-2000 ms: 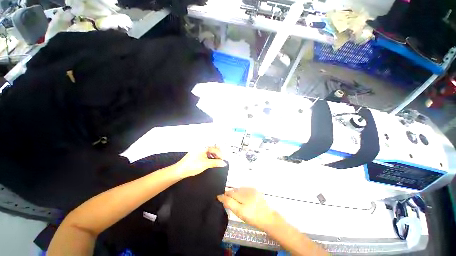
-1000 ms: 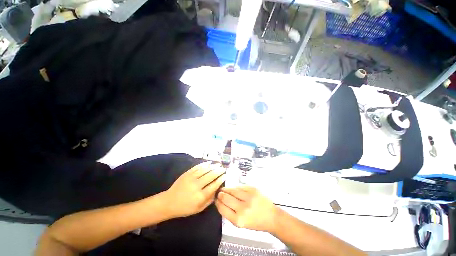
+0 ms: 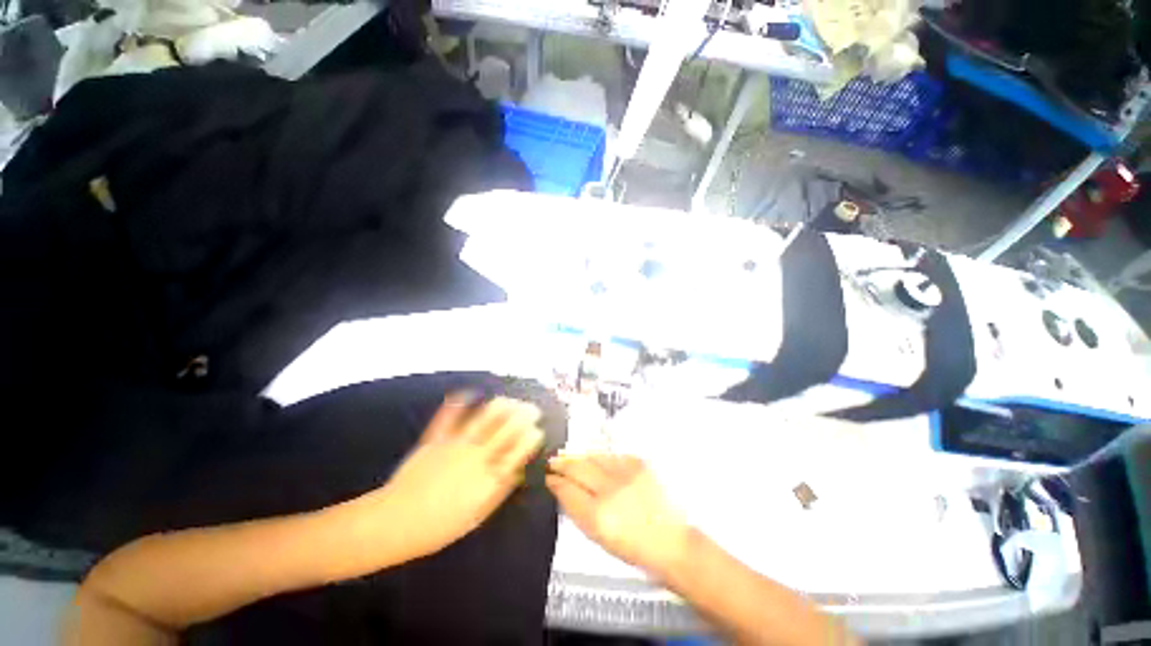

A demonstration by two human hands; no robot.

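Note:
The large black garment (image 3: 303, 227) lies heaped left of the white sewing machine (image 3: 707, 284) and runs down below my hands. My left hand (image 3: 467, 454) rests on the black cloth left of the presser foot (image 3: 612, 394), blurred, fingers bent; whether it pinches the cloth is unclear. My right hand (image 3: 619, 505) has its fingertips together at the cloth's right edge, just below the presser foot. Its grip is hidden by glare. A white area (image 3: 379, 347) shows between the heap and the nearer cloth.
Two black fabric strips (image 3: 814, 316) drape over the machine head. The control panel (image 3: 1035, 432) is at its right end. A dark tool with loops (image 3: 1014, 536) lies at the table's right end. Blue crates (image 3: 555, 145) stand behind. A measuring strip (image 3: 656, 611) runs along the front edge.
The view has shifted, so the machine appears smaller and further left. My left hand has moved slightly left and down from the presser foot. My right hand stays near the cloth's edge.

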